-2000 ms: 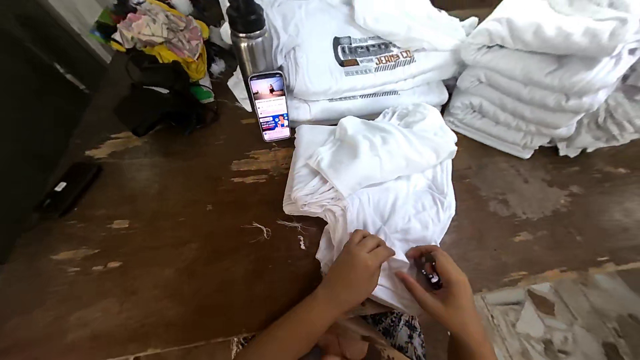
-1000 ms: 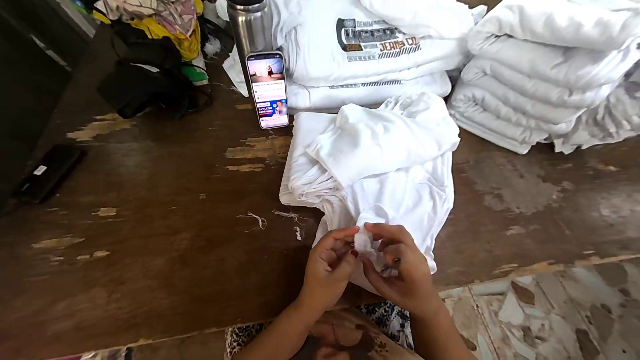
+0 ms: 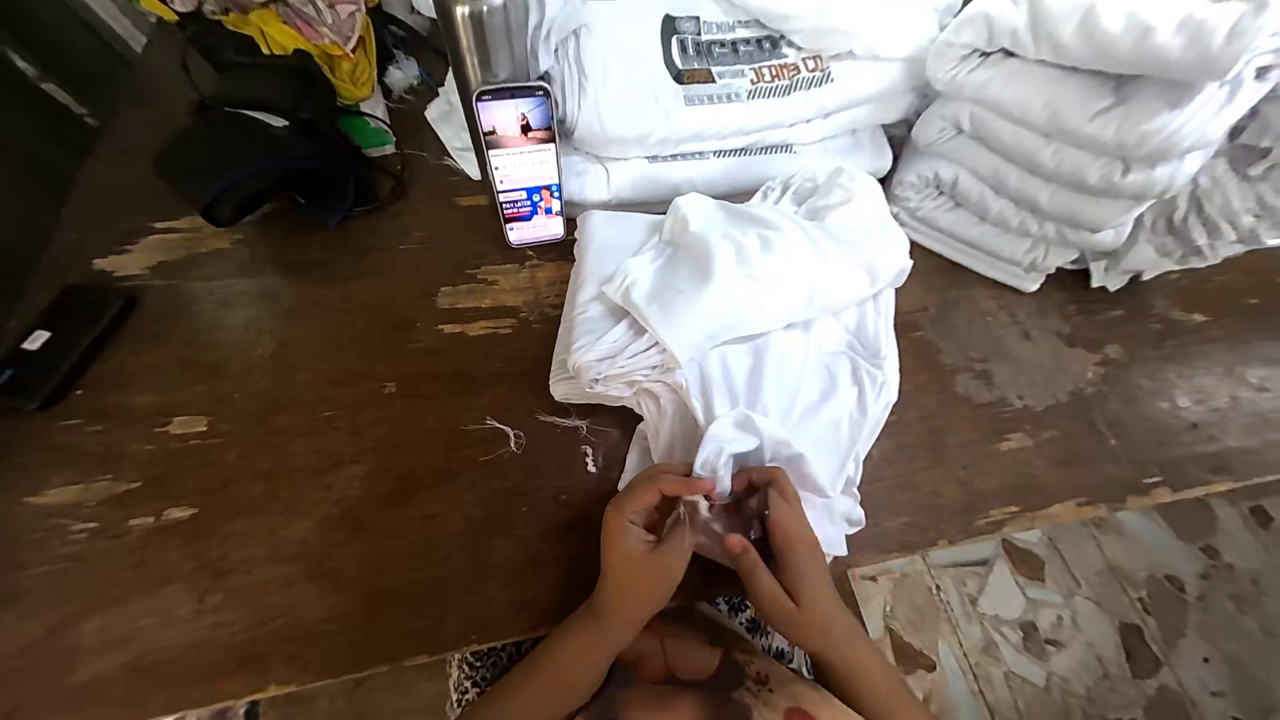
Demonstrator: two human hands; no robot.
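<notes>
A white cloth garment (image 3: 790, 370) lies partly unfolded at the table's front edge, over a flat folded white stack (image 3: 600, 300). My left hand (image 3: 650, 540) pinches the garment's near edge between thumb and fingers, with loose threads by the fingertips. Close beside it on the right, my right hand (image 3: 785, 550) holds the same edge with bent fingers. A small dark object sits in the right palm, mostly hidden, so its kind cannot be told. Cut threads (image 3: 500, 435) lie on the table left of the garment.
A lit phone (image 3: 520, 165) leans on a metal bottle (image 3: 490, 45). Behind stand printed white garments (image 3: 720, 80) and, at right, a tall folded white pile (image 3: 1060, 150). Black and coloured cloths (image 3: 270, 160) lie at the back left, a black device (image 3: 62, 345) at the left edge.
My hands were apart two seconds ago, the right one holding a small dark object; now they are together at the garment's edge. The view has moved closer to the table.
</notes>
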